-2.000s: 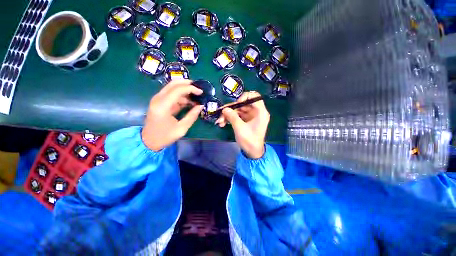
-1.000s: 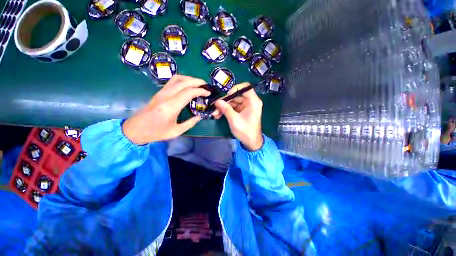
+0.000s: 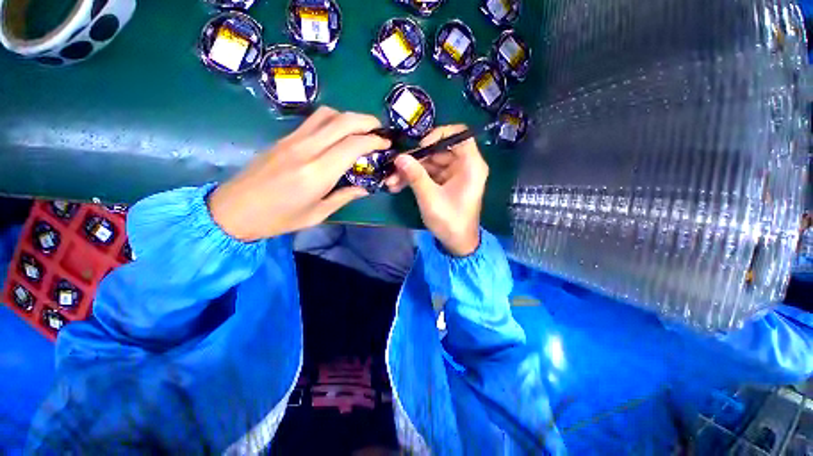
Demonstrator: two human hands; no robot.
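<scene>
My left hand holds a small round housing with a yellow and white inside between thumb and fingers, over the bench's front edge. A dark cover part shows at its fingertips, mostly hidden. My right hand holds dark tweezers like a pen, their tip at the housing's right side. Whether the tip touches it is hidden. Several more round housings with white and yellow rectangles lie beyond the hands, the nearest housing just past the fingers.
A tall stack of clear blister trays stands at right. A sticker roll is cut off at top left on the green bench. A red compartment tray with housings is low at left. A blue sleeve shows at far right.
The view has shifted, so bench items sit higher in the picture. The left fingers have closed over the dark disc, which showed plainly beside the housing before. The tweezers stay at the housing.
</scene>
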